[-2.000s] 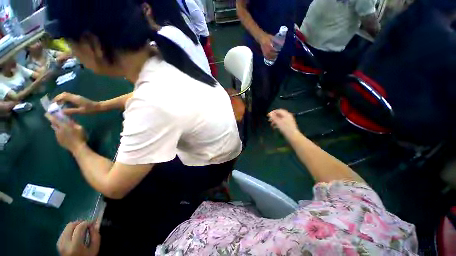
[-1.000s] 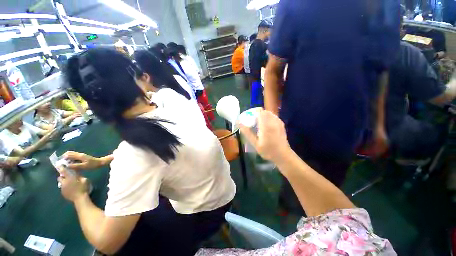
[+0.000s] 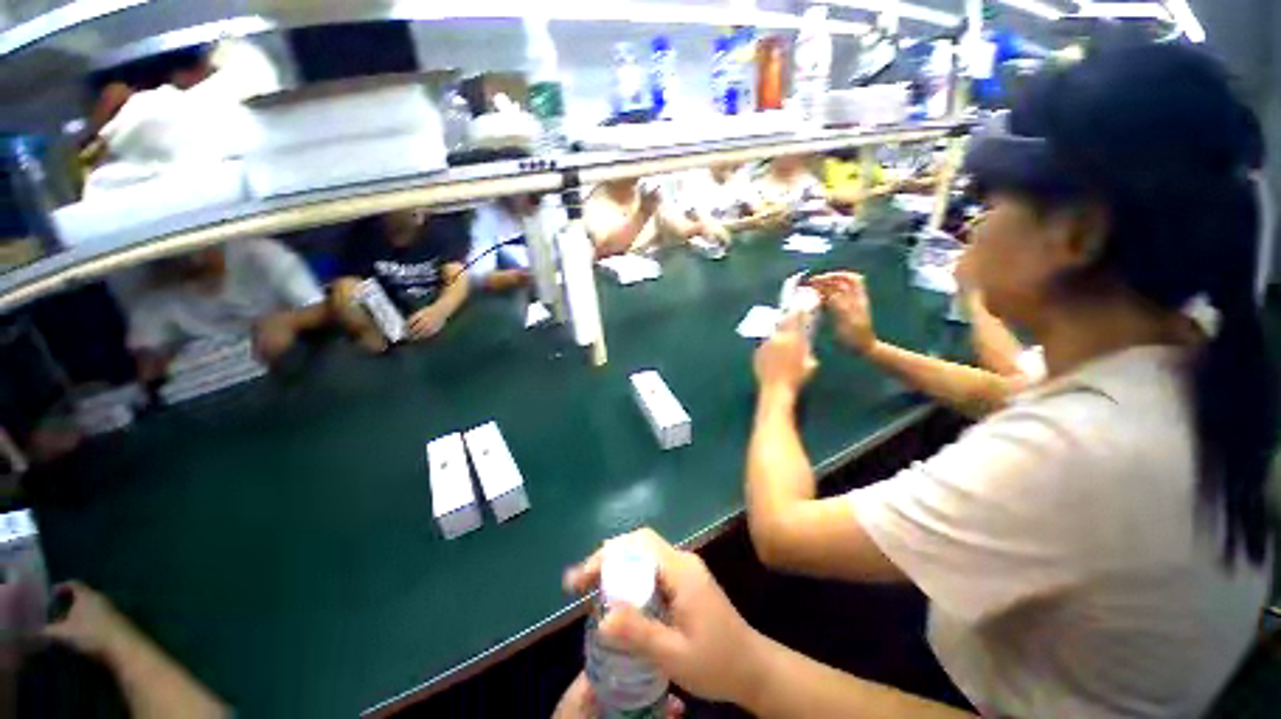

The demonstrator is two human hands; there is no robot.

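A clear plastic bottle (image 3: pixel 628 674) with a white cap stands roughly upright at the bottom centre, just off the bench's front edge. My right hand (image 3: pixel 681 618) is closed around its cap and neck. My left hand (image 3: pixel 573 698) is mostly cut off by the bottom edge; its fingers show around the lower bottle. Two white cartons (image 3: pixel 476 479) lie side by side with a narrow gap on the green bench top. A single white carton (image 3: pixel 660 409) lies to their right.
A person (image 3: pixel 1082 520) at my right holds a small white item above the bench. Another person's forearm (image 3: pixel 134 653) is at the lower left. Across the bench, people handle cartons under a raised shelf (image 3: pixel 422 187) with white bins and bottles. A pale post (image 3: pixel 579 274) stands mid-bench.
The view has swung left from the aisle to the bench. My right hand, empty at first, then holding a white-topped object in the aisle, is now on the bottle. My left hand has come to it.
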